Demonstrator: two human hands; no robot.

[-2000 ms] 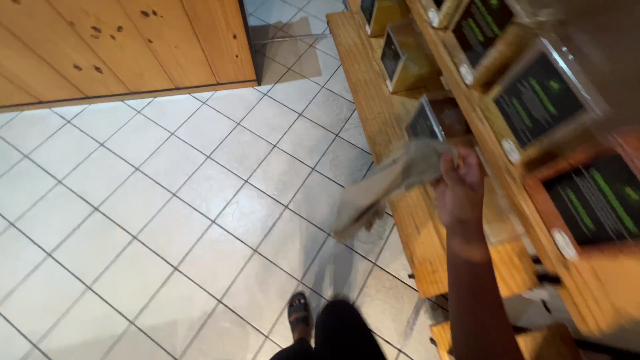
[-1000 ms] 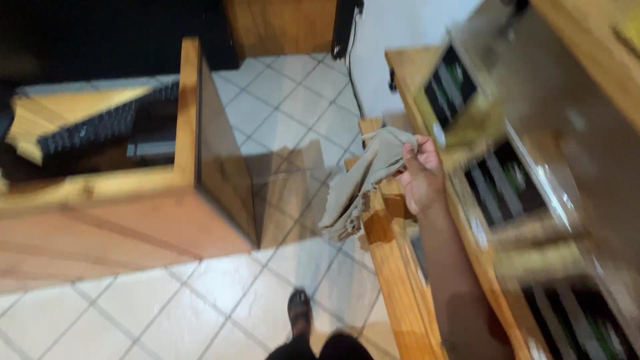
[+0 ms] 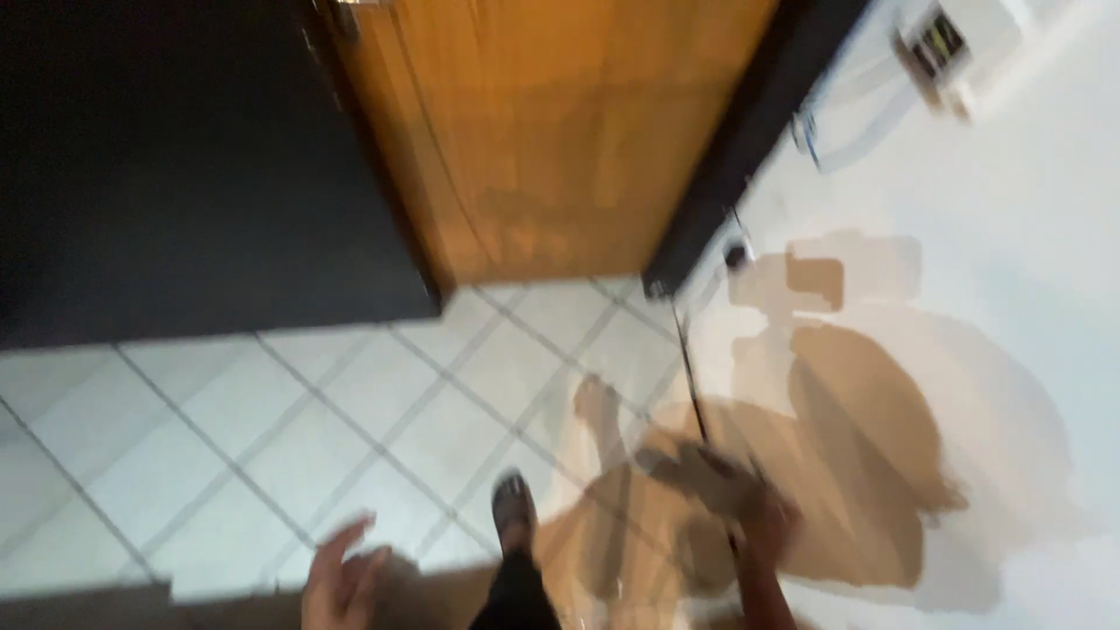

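Observation:
My right hand (image 3: 770,525) is at the lower right, blurred, closed on a grey cloth (image 3: 704,479) that sticks out to its left, in front of the white wall's foot. At the bottom, left of centre, my left hand (image 3: 343,573) hangs over the tiled floor with its fingers apart and nothing in them. One of my feet in a dark shoe (image 3: 514,503) shows on the floor between the two hands.
A wooden door (image 3: 560,149) stands ahead, with a dark panel (image 3: 175,175) to its left. The white wall (image 3: 1006,367) on the right carries cables and a small box (image 3: 936,44), plus my shadow. Pale floor tiles (image 3: 350,411) run below.
The view has swung from the wooden shelves with framed signs to the door and wall. My left hand has come into view; the cloth is still in my right hand.

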